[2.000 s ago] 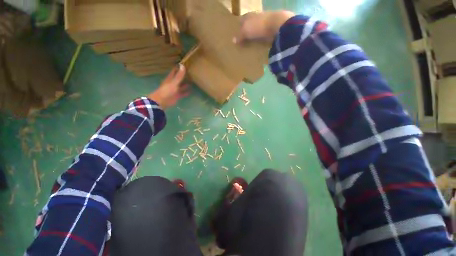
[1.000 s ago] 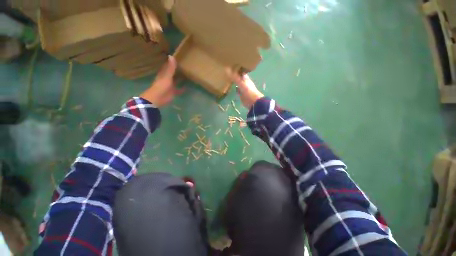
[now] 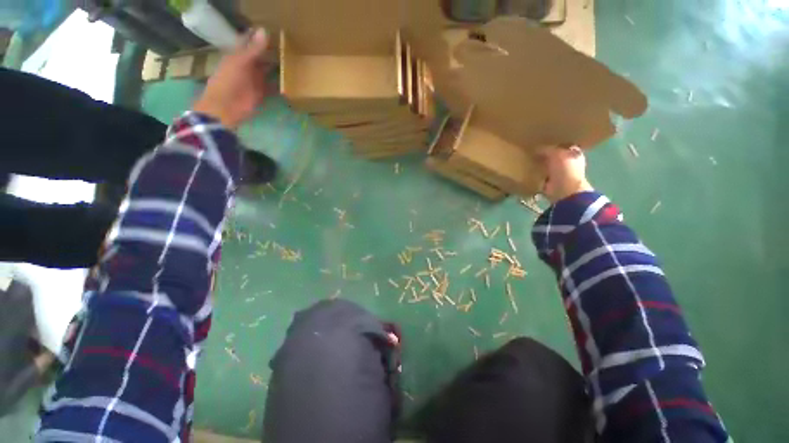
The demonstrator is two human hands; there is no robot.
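Nested small boxes of tan cardboard stand at the top centre, with layered edges towards me. Another small box lies to their right with its rounded lid flap raised behind it; it has more than one layer at its front edge. My right hand grips this box at its right end. My left hand is at the left side of the nested boxes; its fingertips are blurred, and I cannot tell whether they touch the cardboard.
Cardboard scraps lie scattered on the green floor. A person's dark-clothed legs and a dark shoe are at the left. A wooden pallet edge shows behind my left hand. My knees are at the bottom.
The view has shifted left, so the boxes appear further right. My left hand has moved from between the boxes to the nested boxes' left side. The other person's legs have come into view.
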